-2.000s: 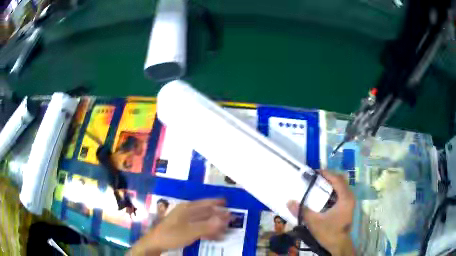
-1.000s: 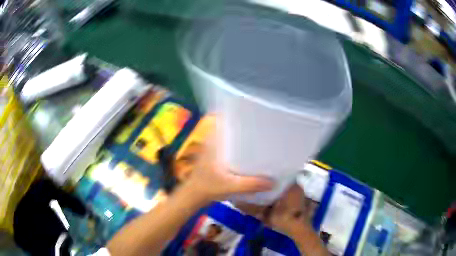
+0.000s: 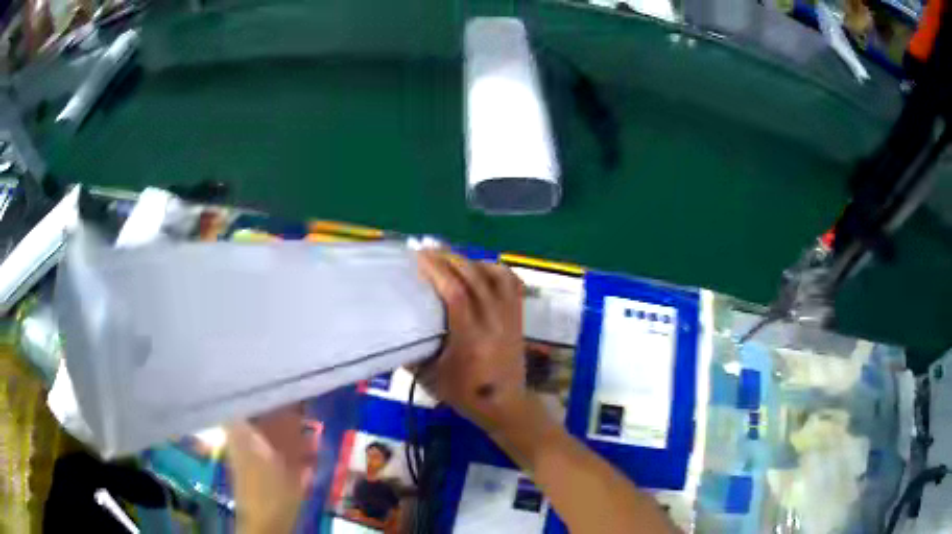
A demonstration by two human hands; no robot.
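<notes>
A white appliance housing (image 3: 261, 323) lies across the left of the view, raised above the printed sheets, its near end large and blurred at the left. My right hand (image 3: 475, 334) grips its right end. My left hand (image 3: 274, 459) is under its lower edge, blurred and partly hidden by the housing; its fingers cannot be made out well. A thin black power cord (image 3: 415, 433) hangs from the right end of the housing.
Another white unit (image 3: 512, 120) lies on the green belt (image 3: 313, 146), a dark cord beside it. The electric screwdriver (image 3: 809, 282) hangs at the right above a pale crumpled heap (image 3: 825, 417). More white housings (image 3: 40, 250) lie at the far left, near a yellow basket (image 3: 23, 443).
The housing was slanted on the sheets, then raised upright towards the camera; now it is lowered sideways to the left. My right hand has moved left with its end.
</notes>
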